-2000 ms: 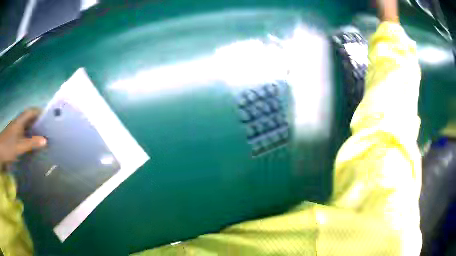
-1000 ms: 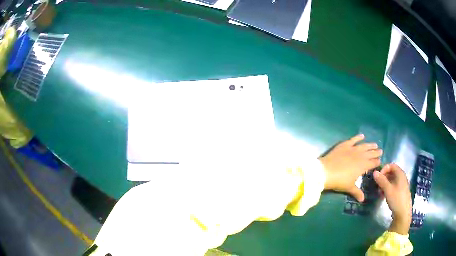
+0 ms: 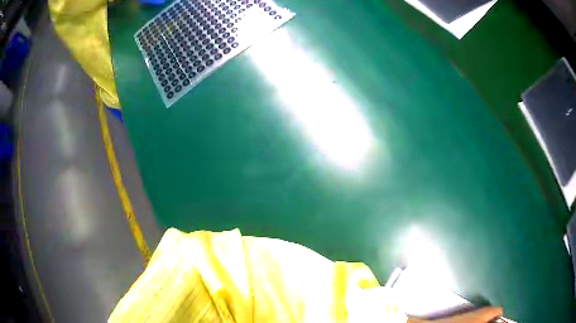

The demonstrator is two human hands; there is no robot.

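My left sleeve is yellow and crosses the bottom. My left hand point(image 3: 464, 315) shows only as a blurred strip at the bottom edge, right of centre; its fingers are cut off, so I cannot tell if it holds anything. Just above and beside it lies a bright, washed-out flat piece point(image 3: 429, 295), probably part of the tablet housing or its white sheet, mostly lost in glare and cut off by the edge. My right hand is not in view.
A pale sheet with rows of dark rings point(image 3: 196, 47) lies at the upper left of the green bench point(image 3: 252, 183). Another person's yellow sleeve point(image 3: 85, 41) is beside it. Grey housings on white sheets point(image 3: 552, 117) lie on the darker green belt at right.
The view has swung left and away from the hands. The ring sheet appears larger, the housing has slid to the bottom edge, and my right hand and the lens cover strips have left the picture.
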